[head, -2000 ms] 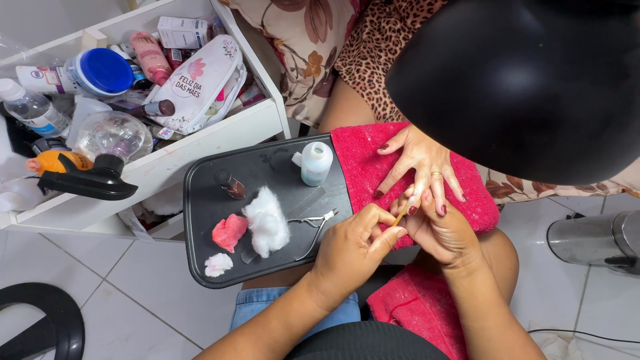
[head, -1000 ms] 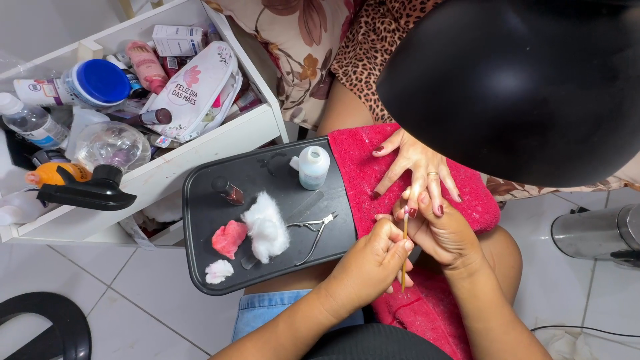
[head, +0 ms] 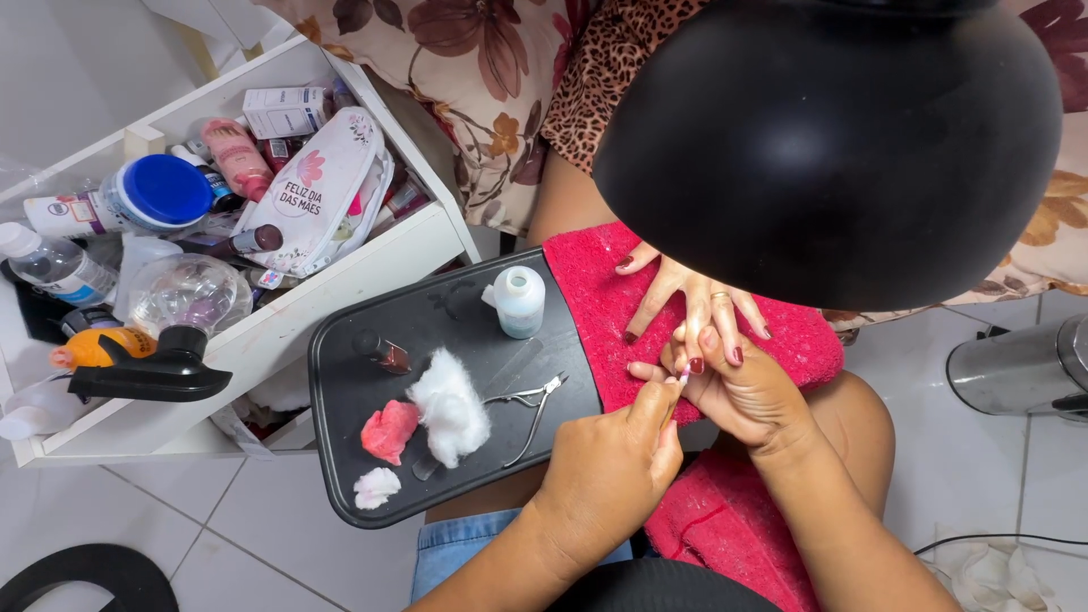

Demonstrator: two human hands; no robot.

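Note:
My left hand [head: 616, 467], on the left of the view, grips a thin stick [head: 671, 408] whose pinkish tip touches the edge of a red-painted fingernail. My right hand [head: 739, 387] holds that finger of another person's hand [head: 693, 293], which lies spread on a red towel [head: 595, 280]. A black tray [head: 340, 340] beside the towel bears an open white bottle [head: 519, 304], a dark red nail polish bottle [head: 382, 353], white cotton [head: 450, 408], a pink-stained cotton piece [head: 390, 432], a smaller cotton tuft [head: 376, 488] and metal cuticle nippers [head: 537, 408].
An open white drawer [head: 340, 289] full of bottles, tubes and a printed pouch [head: 319, 191] stands at the left. A black lamp shade [head: 833, 153] hangs over the upper right and hides part of the other person's hand. A metal bin [head: 1020, 365] stands at the right edge.
The stick stood away from the nail a second ago, held upright below the fingers; now its tip is at the nail. My right hand has stayed at the other person's fingers.

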